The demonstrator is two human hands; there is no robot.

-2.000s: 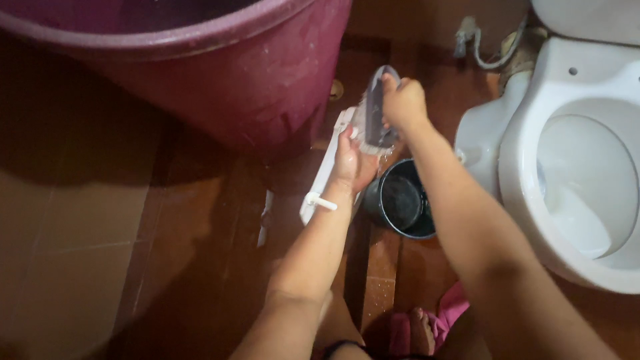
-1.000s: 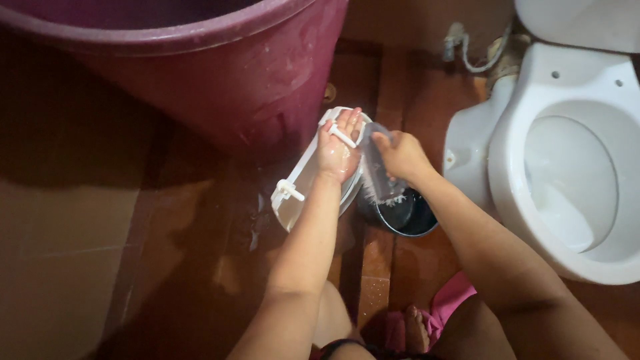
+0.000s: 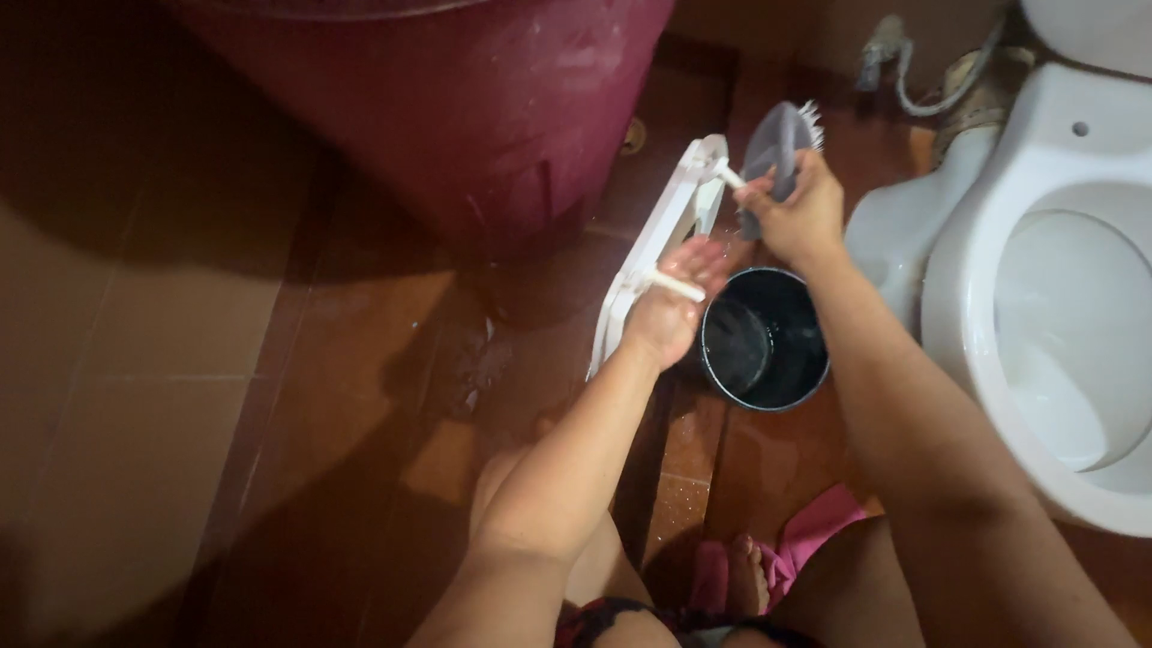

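Observation:
My left hand (image 3: 677, 301) lies palm up against a white plastic toilet seat part (image 3: 652, 220), which stands tilted on edge. One of its white hinge pegs (image 3: 675, 286) crosses the palm between thumb and fingers; whether the hand grips the part is not plain. My right hand (image 3: 801, 211) is closed on a grey plastic scrubbing brush (image 3: 772, 148) with white bristles, beside the part's far end and its other peg. Below the right hand is a dark round bucket (image 3: 765, 340), with what looks like water inside.
A large maroon plastic tub (image 3: 504, 99) stands at the upper left. On the right is a white toilet bowl (image 3: 972, 297), with a hose and valve (image 3: 927, 103) behind it. Pink cloth (image 3: 823, 531) lies by a foot at the bottom. The brown tiled floor (image 3: 558, 333) is wet.
My right hand and the brush have moved up, away from the bucket, to the part's far end. The white part has turned from showing its broad face to standing on edge.

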